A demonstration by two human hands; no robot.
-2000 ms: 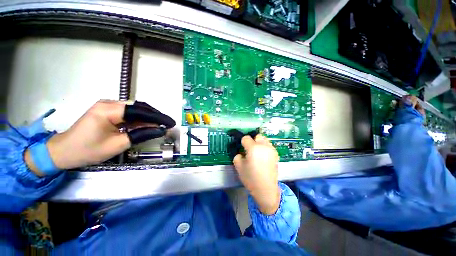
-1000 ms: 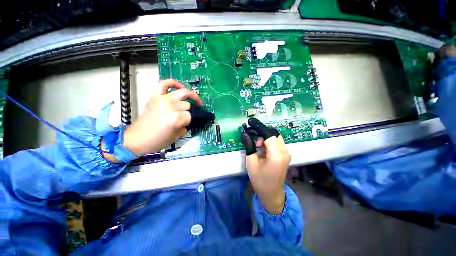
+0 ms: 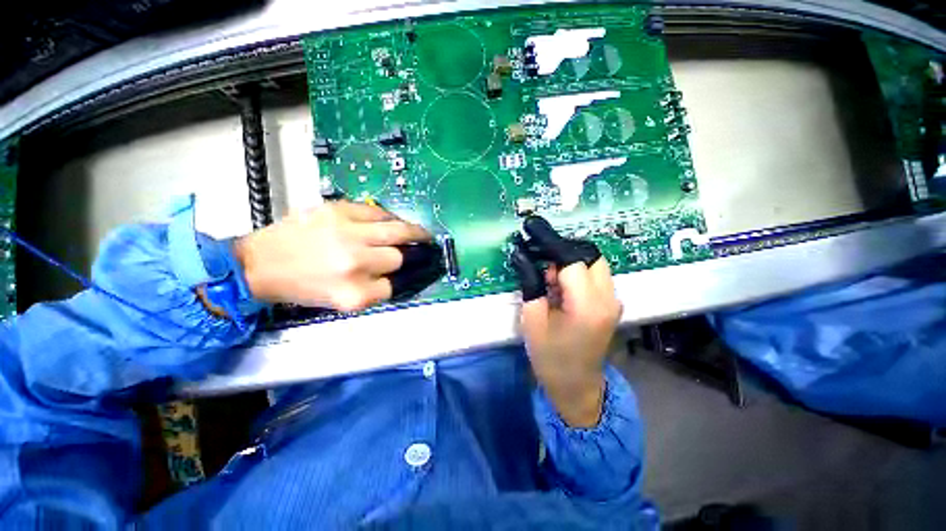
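A large green circuit board (image 3: pixel 469 135) with three white irregular patches lies on the conveyor in front of me. My left hand (image 3: pixel 337 256), with black finger cots, has its fingertips low on the board's left part, beside an upright dark slim part (image 3: pixel 450 256). Whether it grips that part cannot be told. My right hand (image 3: pixel 568 311), also in black finger cots, is at the board's lower middle. Its thumb and finger are close around a small thing that is too small to name. The orange-yellow discs are mostly hidden by my left hand.
Silver conveyor rails (image 3: pixel 664 282) run along the near and far sides. A threaded cross shaft (image 3: pixel 254 156) stands left of the board. Another green board (image 3: pixel 911 99) is at the right edge. A blue sleeve or smock (image 3: pixel 830 347) of another person is at the right. A blue cord (image 3: pixel 50 259) hangs at left.
My left hand has moved from beside the board onto its lower left part. My right hand has shifted slightly right on the board. The board appears higher in view.
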